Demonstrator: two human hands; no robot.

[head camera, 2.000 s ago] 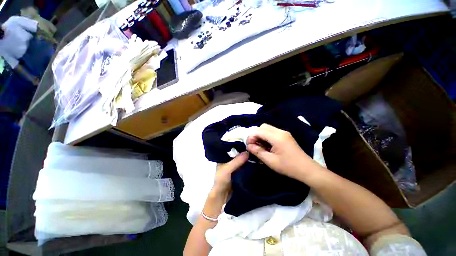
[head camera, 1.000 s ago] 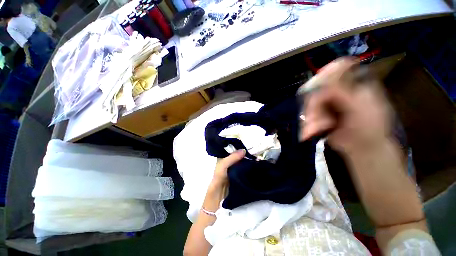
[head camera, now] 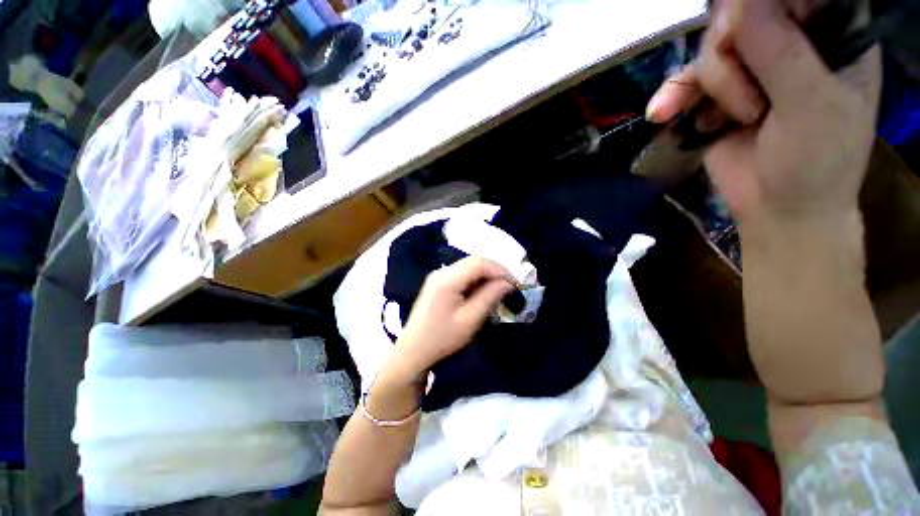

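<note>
The black garment part (head camera: 565,343) lies bunched over the white garment (head camera: 358,292) on my lap, with white fabric showing in its opening. My left hand (head camera: 454,312) pinches the cloth edge at this opening. My right hand (head camera: 787,121) is raised at the upper right, away from the cloth, its fingers curled and partly cut off by the top edge. A dark tool (head camera: 845,30), possibly snips, shows in its palm, blurred. A thin line shows left of its fingertips; I cannot tell whether it is thread. No needle can be made out.
On the table (head camera: 424,141) are a pale pad (head camera: 404,86) with dark fasteners, thread spools (head camera: 267,60), a dark round object (head camera: 331,52), a phone (head camera: 303,151), fabric scraps (head camera: 257,181) and a plastic bag (head camera: 131,161). Lace-trimmed white garments (head camera: 202,403) lie left. A cardboard box (head camera: 893,232) stands right.
My right hand has left the cloth and moved up and right. My left hand has shifted its grip onto the opening's inner edge. The view has turned slightly.
</note>
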